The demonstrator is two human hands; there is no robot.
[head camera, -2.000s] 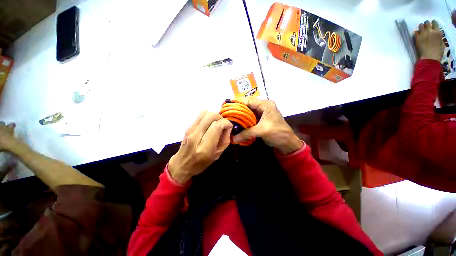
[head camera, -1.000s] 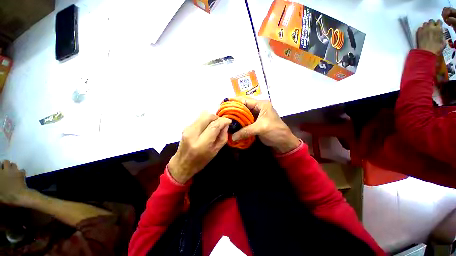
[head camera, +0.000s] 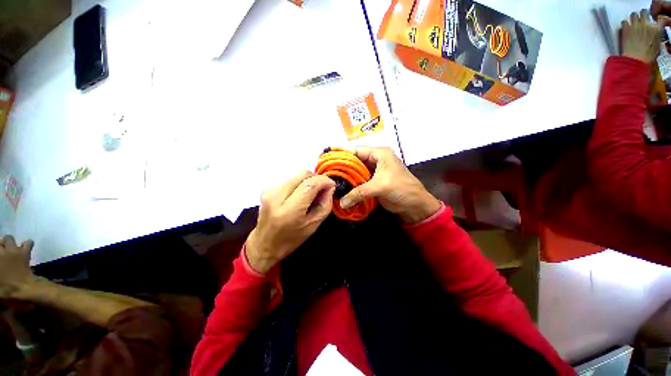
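Observation:
A coiled orange cord [head camera: 344,163] is held over my lap, just off the table's front edge. A black end fitting [head camera: 341,186] sits in the middle of the coil, partly hidden by fingers. My right hand [head camera: 390,183] grips the coil from the right, its thumb across the front by the fitting. My left hand [head camera: 292,213] is at the left side, its thumb and fingertips pinched together at the black fitting. Whether they hold some small thing there is too small to tell.
On the white table [head camera: 243,132] lie a QR card [head camera: 360,115], a printed retail box [head camera: 463,48], a black phone [head camera: 90,47] and two small slim items [head camera: 319,80]. A person's hand [head camera: 13,266] is at the left; a red sleeve [head camera: 625,110] is at the right.
The coil and my hands stay nearly in place, with small finger movements at the fitting. The table view has shifted slightly. The left neighbour's hand has drawn back to the table's edge.

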